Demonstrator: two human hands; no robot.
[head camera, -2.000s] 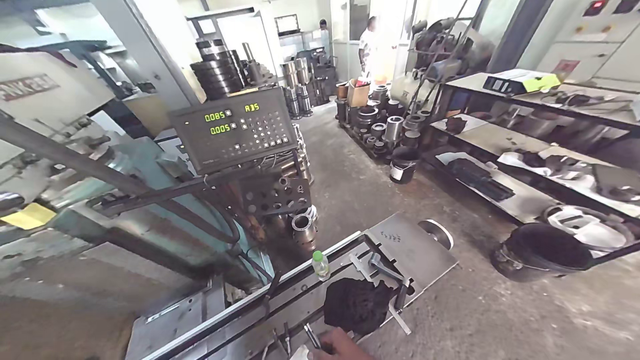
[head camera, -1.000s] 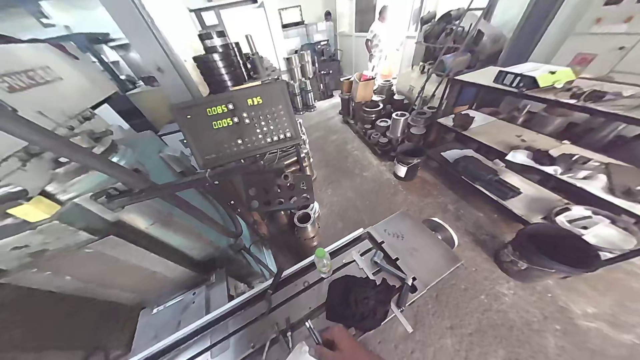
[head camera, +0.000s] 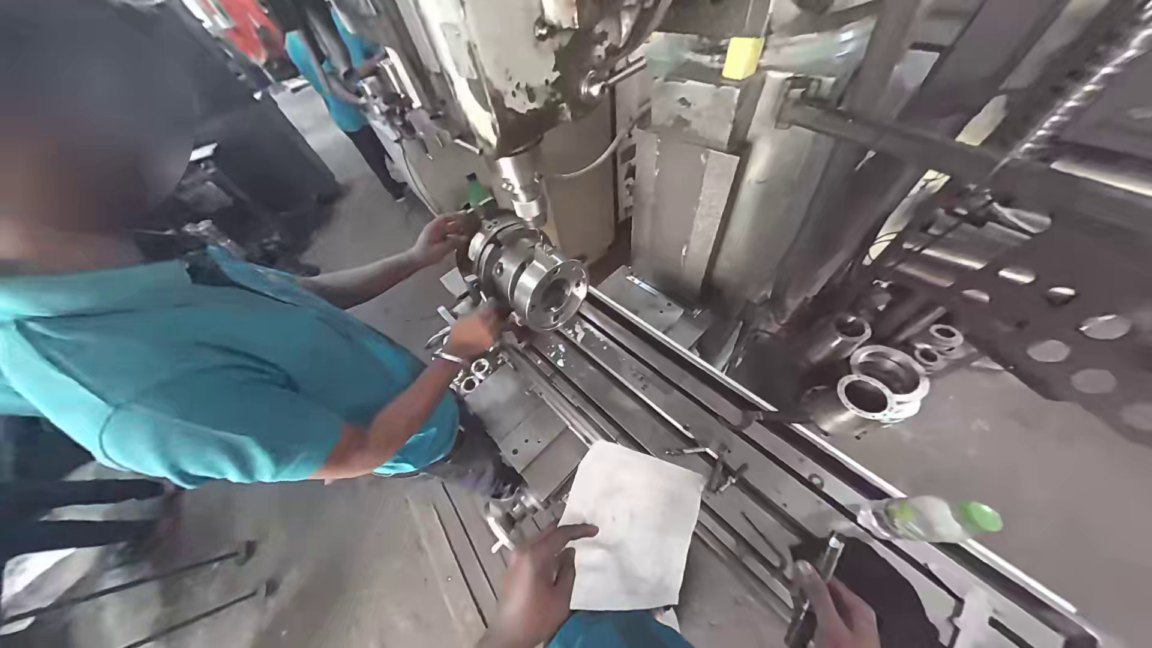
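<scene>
My left hand (head camera: 540, 576) grips the left edge of a white sheet of paper (head camera: 634, 526), its forefinger lying across the front. At the lower right my right hand (head camera: 837, 607) holds a slim metal rod-like tool (head camera: 823, 567) upright over a black cloth (head camera: 886, 585). A clear plastic bottle with a green cap (head camera: 931, 519) lies beyond that hand in this view, at the edge of the slotted machine table (head camera: 657, 396). Further along the table, a flanged cylindrical metal workpiece (head camera: 531, 274) stands below the machine's spindle (head camera: 524, 193), with a co-worker's two hands at it.
A co-worker in a teal shirt (head camera: 225, 369) stands close at left. Another person (head camera: 346, 99) is further back. Clamping hardware (head camera: 715, 468) sits on the table near the paper. Metal rings (head camera: 868, 391) stand beyond the table at right.
The view has swung far left, from the digital readout and shelves to the spindle and the co-worker. My left hand and the paper it holds now show plainly.
</scene>
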